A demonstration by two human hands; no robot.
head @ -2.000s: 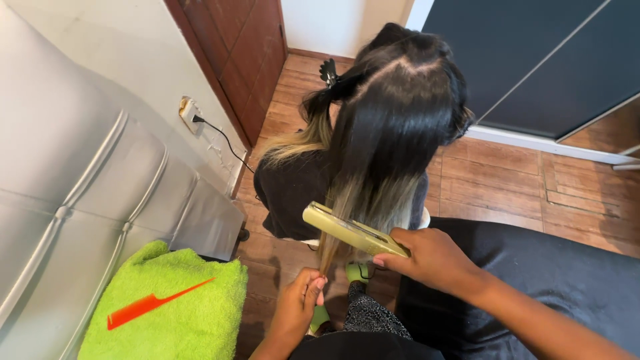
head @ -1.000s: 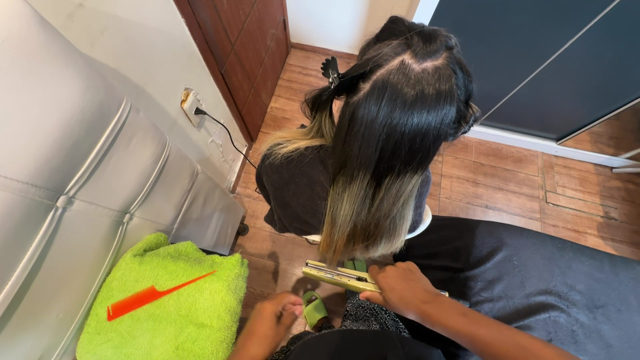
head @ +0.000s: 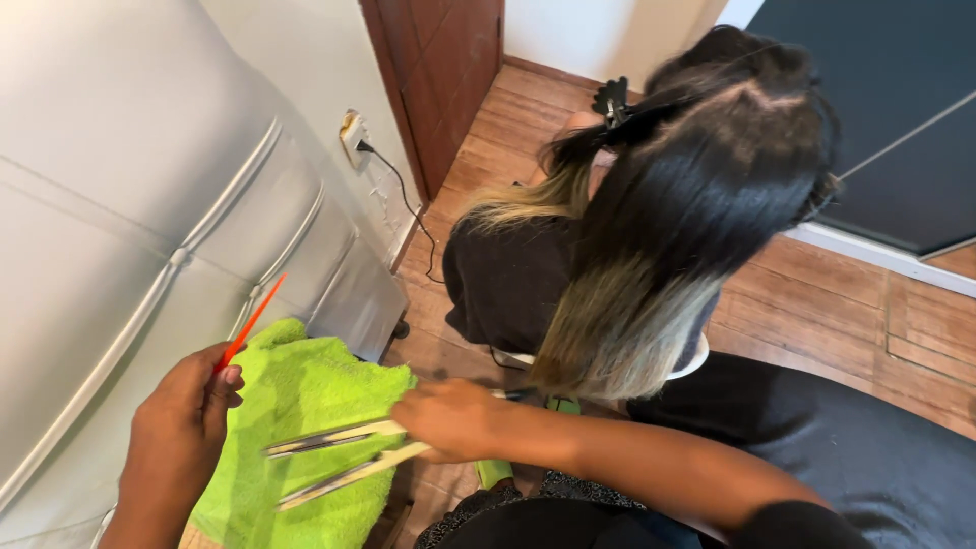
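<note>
My left hand [head: 187, 412] grips an orange tail comb [head: 252, 324] at the lower left, its thin tail pointing up and its toothed part hidden in the hand. My right hand [head: 450, 419] is closed round a yellow flat iron [head: 381, 461], whose two plates are spread apart over a lime green towel [head: 305, 389]. Ahead of me sits a person with long straight hair [head: 709, 198], dark above and blond at the ends, hanging loose down the back. A black hair clip [head: 614, 103] holds a section at the left side of the head.
A grey padded headboard [head: 137, 252] stands on the left. A black cord [head: 415, 213] runs down from a wall socket [head: 353, 141]. Black cushioned furniture [head: 823, 450] lies at the lower right. Behind are a brown door [head: 446, 69] and dark sliding panels [head: 900, 137].
My left hand has picked up the comb, which lay on the towel. My right hand has moved left with the flat iron, away from the hair, and the iron's plates have opened.
</note>
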